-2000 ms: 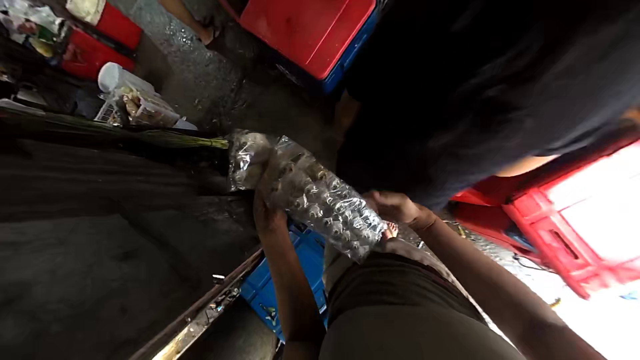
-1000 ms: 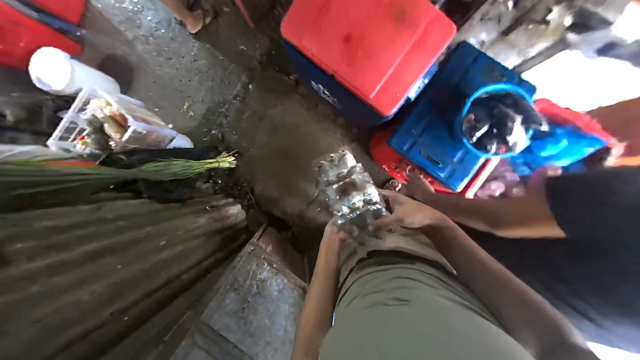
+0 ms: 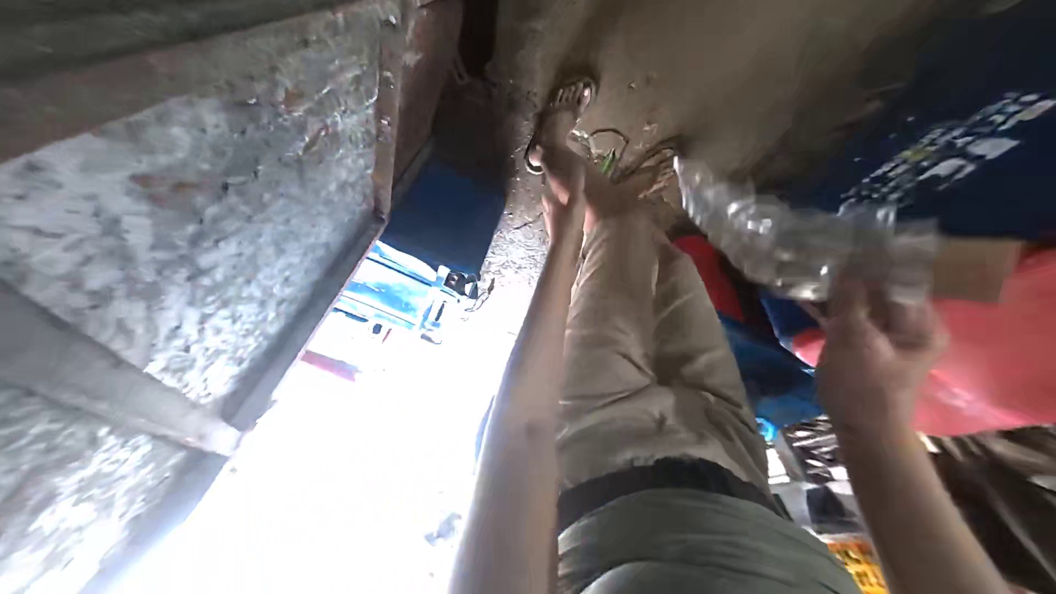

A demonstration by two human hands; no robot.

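My right hand, at the right of the head view, is shut on one end of a clear plastic package. The package stretches left from the fingers, shiny and blurred, and what it holds cannot be made out. A plain brown piece, perhaps cardboard, shows just beyond that hand. My left hand hangs low near a foot in a sandal, away from the package. Nothing is seen in it, but its fingers are too blurred to read.
A cooler with a red lid and a dark blue side stands at the right. On the left, a worn grey metal panel has a brown edge. Dark blue and light blue objects lie past it. The floor looks dirty.
Both hands were at the package a second ago; now only my right hand holds it, out to the right, and my left hand is apart from it. The view has swung strongly.
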